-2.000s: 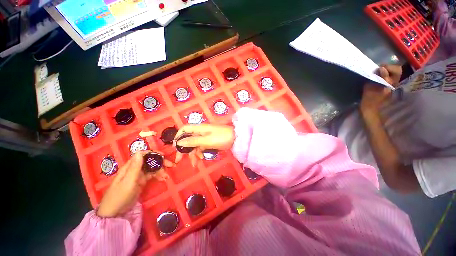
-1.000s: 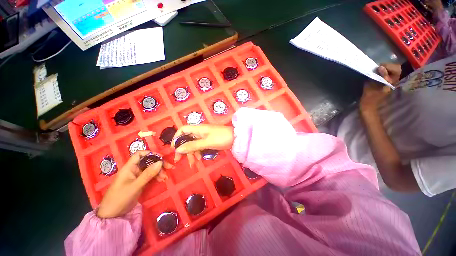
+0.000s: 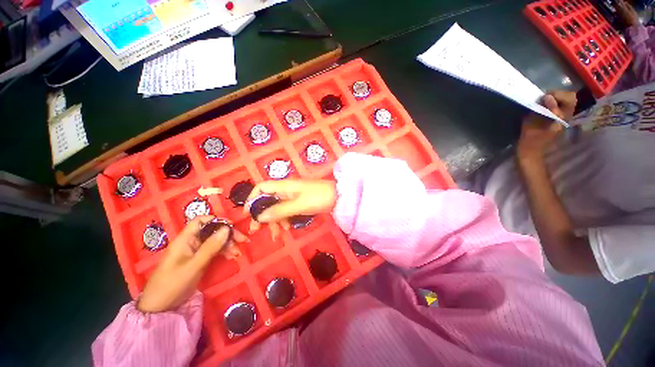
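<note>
A red compartment tray [image 3: 109, 208] lies at the bench's near edge, partly over my lap. My left hand [image 3: 185, 259] holds a dark watch head [image 3: 215, 230] between thumb and fingers above the tray. My right hand [image 3: 291, 199] holds another dark watch head [image 3: 263, 206] just to the right of it; the two pieces are apart. Light-side-up watch heads [image 3: 279, 168] fill much of the far rows. Dark watch heads [image 3: 240, 318] sit in the near row. My right hand and sleeve hide some compartments.
Beyond the tray are a brown wooden edge strip [image 3: 215, 106], written sheets [image 3: 188, 68], label slips [image 3: 69, 136], a dark pen [image 3: 296, 33] and a coloured screen [image 3: 143, 25]. At the right, a person holds a white paper [image 3: 488, 72]; another red tray [image 3: 580, 44] lies behind.
The watch head in my left hand has tilted and its white centre mark no longer shows. My right fingers have shifted, showing more of their watch head. Both hands stay nearly in place.
</note>
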